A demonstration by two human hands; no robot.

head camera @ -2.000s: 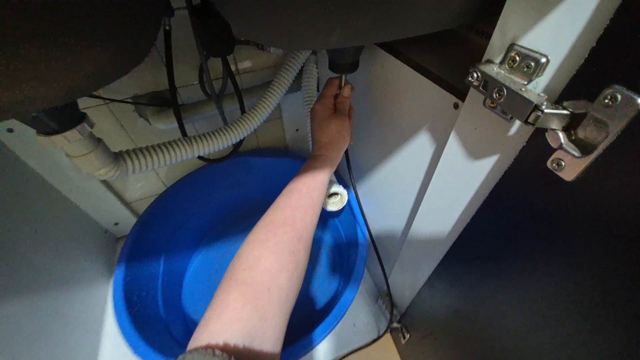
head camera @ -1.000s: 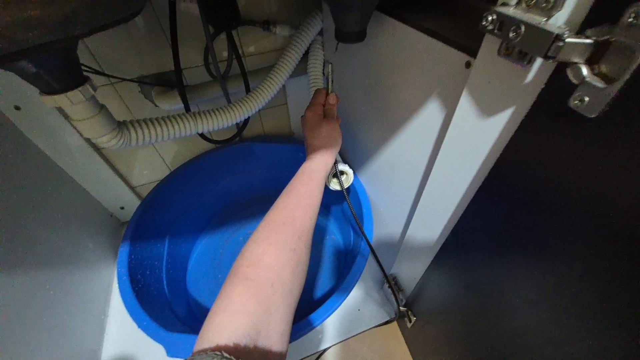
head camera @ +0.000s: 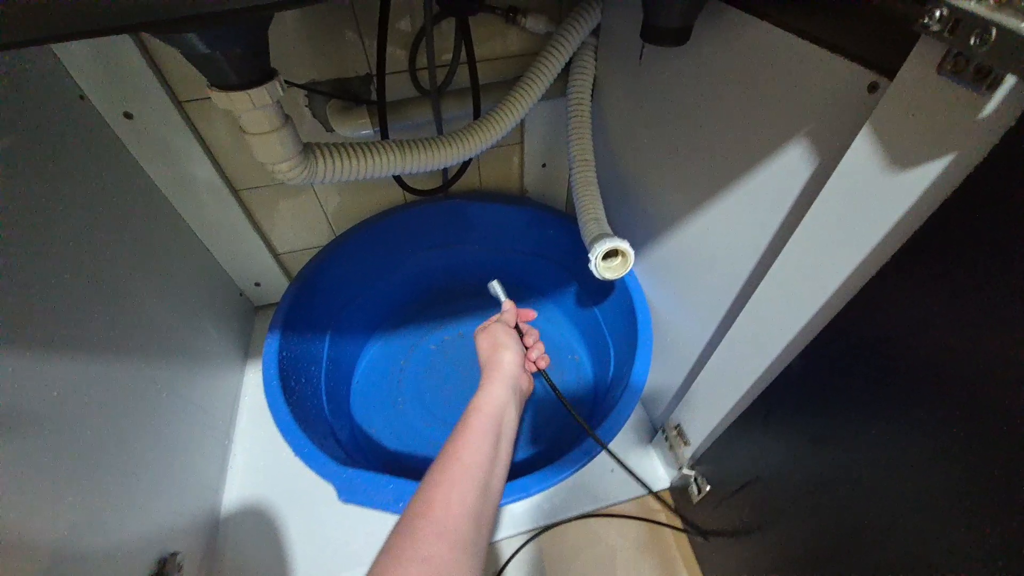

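Observation:
My left hand is closed around a thin black cable, just behind its silver metal tip. The tip points up and away, above the inside of a blue plastic basin. Up and to the right of the hand, the loose end of a corrugated drain hose hangs over the basin's rim, its white collar nut facing me. Farther up, a dark sink drain outlet points down with no hose on it. From my hand the cable runs over the rim to the lower right. My right hand is out of view.
Another corrugated hose runs to the left drain fitting. Black hoses hang before the tiled back wall. Cabinet panels stand at both sides, with a metal hinge at upper right and another at lower right.
My left hand, with the cable in it, has come down from the right drain outlet, past the hanging hose, to over the basin. The hose's open end is now uncovered.

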